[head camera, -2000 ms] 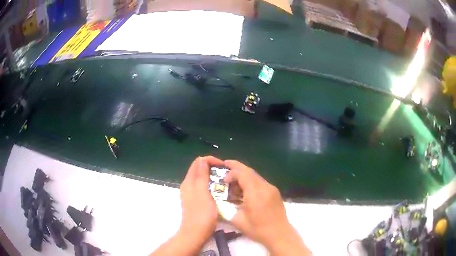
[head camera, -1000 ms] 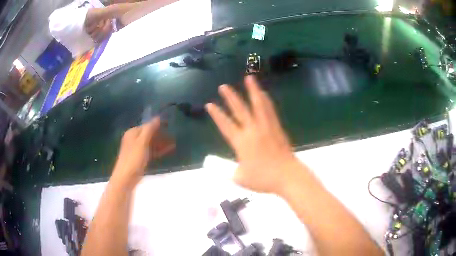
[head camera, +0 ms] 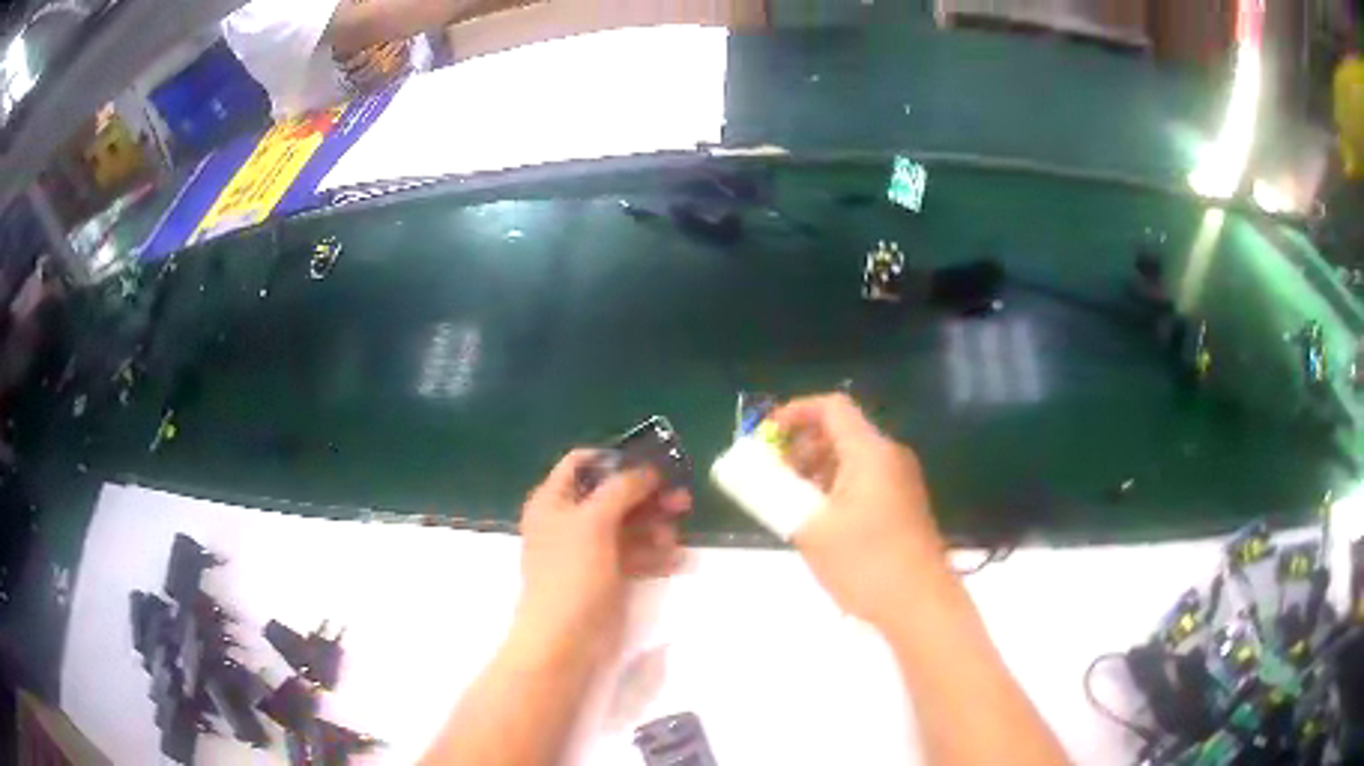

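Note:
My left hand [head camera: 606,516] holds a black adapter housing [head camera: 654,449] over the near edge of the belt. My right hand [head camera: 868,494] holds a white block [head camera: 766,486] and, at its fingertips, a small circuit board [head camera: 756,416] with blue and yellow parts. The board and the housing are apart. The fingers hide part of both. A thin black cord [head camera: 980,560] shows beside my right wrist. A dark grey housing piece [head camera: 673,739] lies on the white ledge between my forearms.
Black housings [head camera: 195,659] are piled on the white ledge [head camera: 449,599] at left. A board pile [head camera: 1242,644] with cords is at right. The green belt [head camera: 569,329] carries a pale green panel [head camera: 907,183], a board [head camera: 884,271] and black parts. Part of a person [head camera: 284,45] shows across the belt.
My open, empty-looking left hand has taken hold of a black housing. My right hand's spread fingers have closed around a board and the white block. The view has shifted, and belt parts have moved right.

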